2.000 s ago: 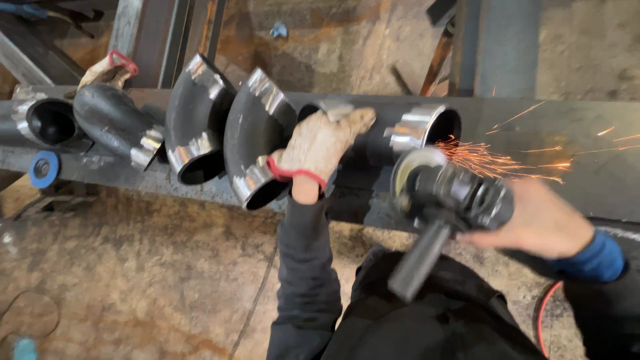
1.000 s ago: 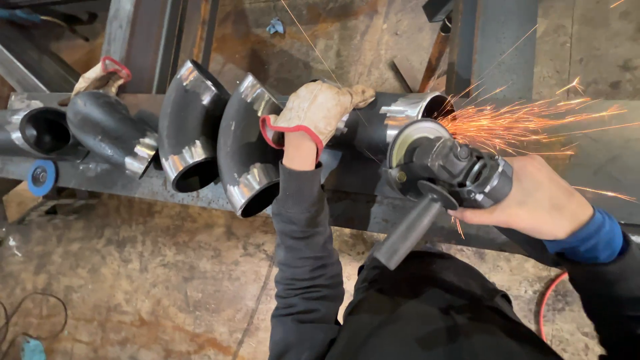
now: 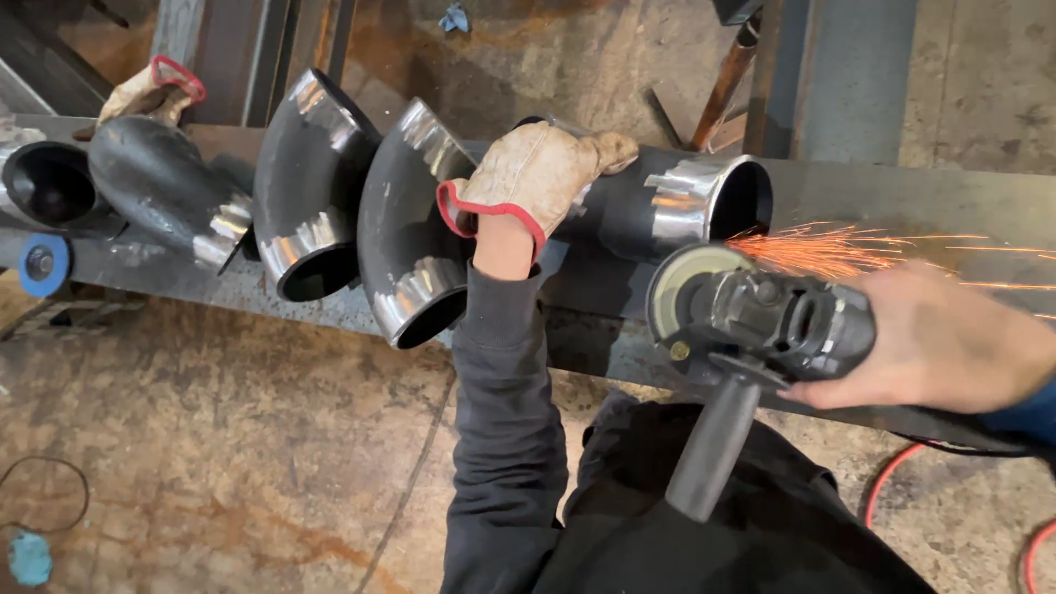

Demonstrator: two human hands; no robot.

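Observation:
My left hand [image 3: 536, 177], in a pale work glove with red trim, presses on a dark steel pipe elbow [image 3: 631, 198] lying on a steel beam. My bare right hand [image 3: 932, 338] grips the body of an angle grinder [image 3: 767, 309]. The grinder's disc meets the lower edge of the elbow's shiny ground end [image 3: 689, 198], and orange sparks [image 3: 817, 250] fly off to the right. Its side handle [image 3: 718, 450] points down, with no hand on it. The exact contact spot is partly hidden by the disc and guard.
Several more elbows, including one [image 3: 417, 223] just left of my left hand, rest on the steel beam [image 3: 891, 194]. A spare glove [image 3: 148, 95] and a blue disc [image 3: 44, 264] are at the left. A red hose [image 3: 887, 487] lies on the floor at lower right.
The spark stream is narrower than one second ago. The grinder stays at the same end of the elbow, and my left hand remains on the elbow.

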